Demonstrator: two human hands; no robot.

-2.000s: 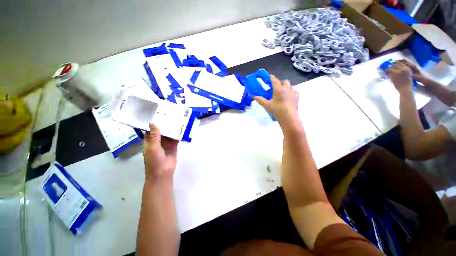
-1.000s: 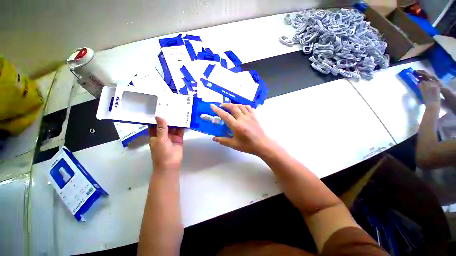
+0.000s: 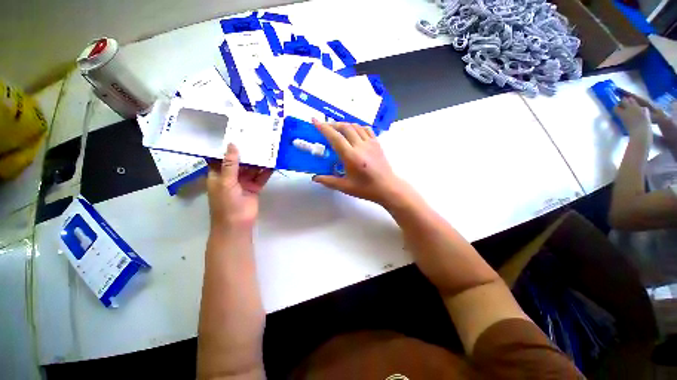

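Observation:
My left hand [image 3: 236, 189] holds a white retail box [image 3: 254, 138] from below, its thumb on the front face. The box's cut-out window is pale. My right hand [image 3: 360, 165] grips the far right end of a blue inner tray [image 3: 295, 157] with a small white charger [image 3: 308, 146] in it. The tray's left end meets the box's open right end; whether it is a little inside cannot be told. The fingers below both things are partly hidden.
Empty cartons [image 3: 334, 92] lie piled at back centre. A filled box [image 3: 96, 249] lies at left. A drink can [image 3: 115, 78], a yellow bag [image 3: 18, 130], a cable pile [image 3: 516, 44] and a brown carton [image 3: 605, 33] surround the work. Another person's hands [image 3: 635, 115] work at far right.
My right hand has brought the blue tray from the right to the box's open end. The box has turned nearer to level. The view has shifted.

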